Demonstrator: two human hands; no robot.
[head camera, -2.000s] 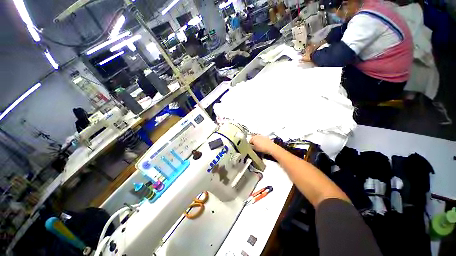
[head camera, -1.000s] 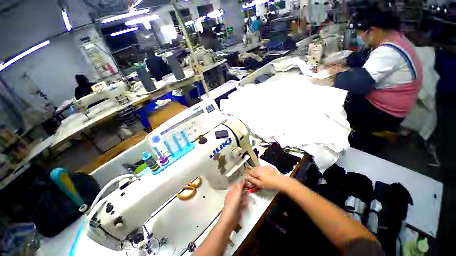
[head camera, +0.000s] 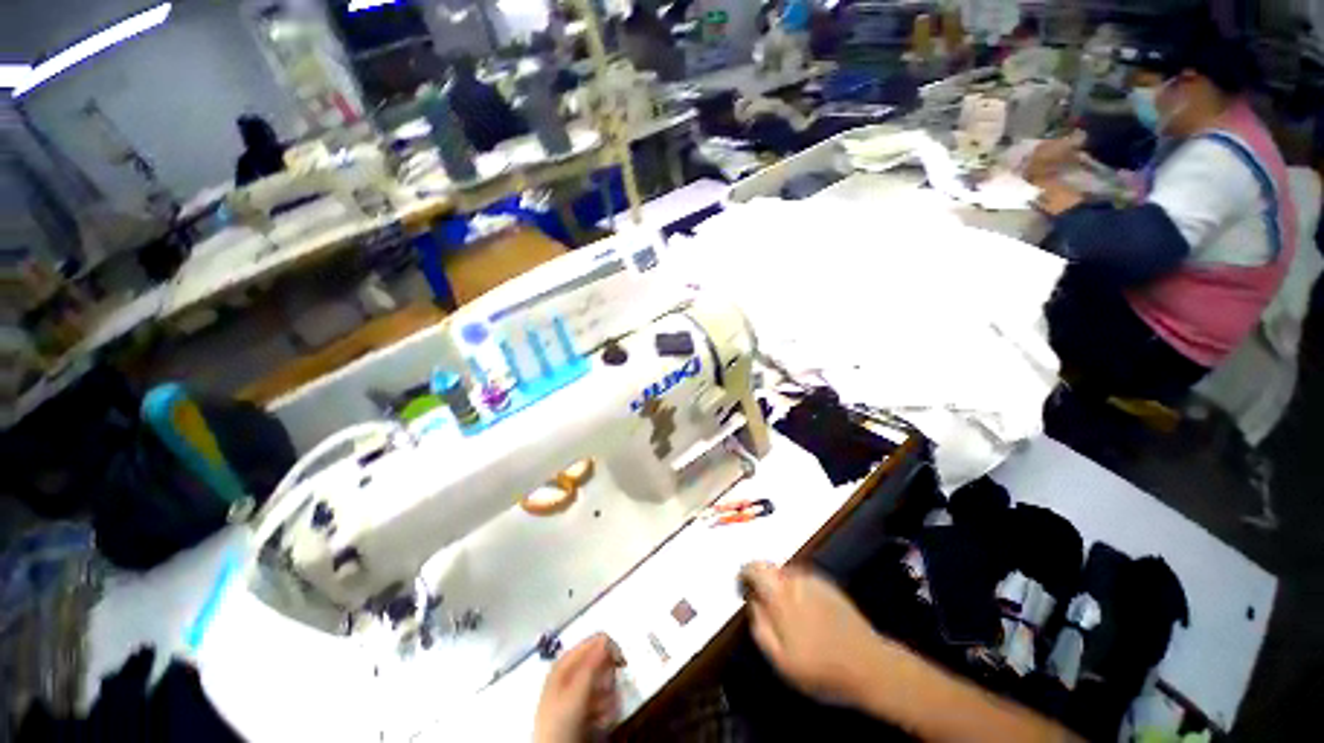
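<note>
The white sewing machine (head camera: 494, 508) with blue JUKI lettering stands in front of me. My left hand (head camera: 584, 690) is at the front of the machine table, fingers curled, partly cut off by the lower edge. My right hand (head camera: 806, 627) is at the table's front edge to its right, fingers curled and blurred. I cannot tell if either hand holds anything small. Thread snips (head camera: 741, 511) with orange-red handles lie on the table right of the machine bed. Scissors (head camera: 559, 488) with yellow-orange loops lie behind the machine arm.
White fabric (head camera: 900, 305) is heaped beyond the handwheel. Dark cloth (head camera: 835, 436) lies at the table's right end. Black pieces with white patches (head camera: 1082, 595) lie at lower right. A blue-teal lamp (head camera: 189, 436) is at left. A person in a pink vest (head camera: 1227, 247) sits at upper right.
Both hands have moved away from the snips, down toward the table's front edge, and are now apart. The snips lie uncovered. The view has shifted, showing the machine farther up.
</note>
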